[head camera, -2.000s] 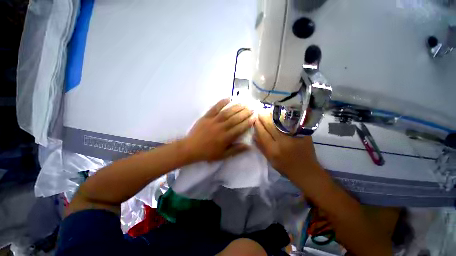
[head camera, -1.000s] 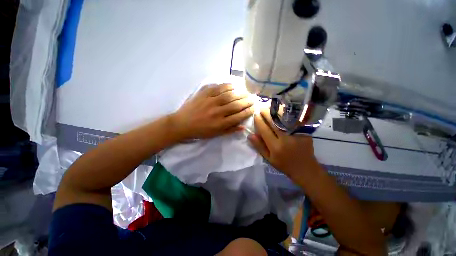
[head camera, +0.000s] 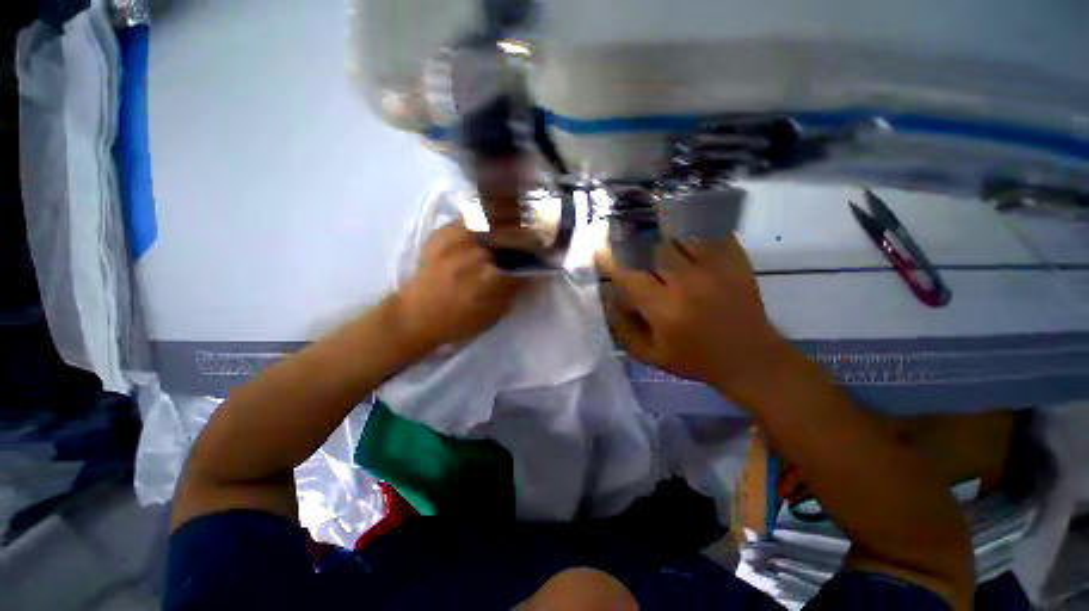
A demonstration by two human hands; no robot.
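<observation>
White cloth (head camera: 525, 346) lies under the machine head and hangs over the table's front edge, with a green panel (head camera: 436, 466) below it. My left hand (head camera: 460, 284) is on the cloth left of the needle area, its fingers bent and partly behind the chrome ring attachment (head camera: 516, 227). My right hand (head camera: 693, 304) is just right of the needle area, fingers bent; whether it grips cloth cannot be told. The sewing machine head (head camera: 740, 84) is blurred, and the needle is hidden.
Thread snips (head camera: 904, 253) lie on the table right of my right hand. Stacked white pieces (head camera: 78, 203) lie at the far left beside blue tape (head camera: 135, 143). Scissors (head camera: 803, 492) show below the table at right. Red cloth (head camera: 385, 516) shows below.
The view has shifted, so the machine head appears farther left. My left hand's flat fingers have bent, and my right hand has come away from the left, leaving a gap between them.
</observation>
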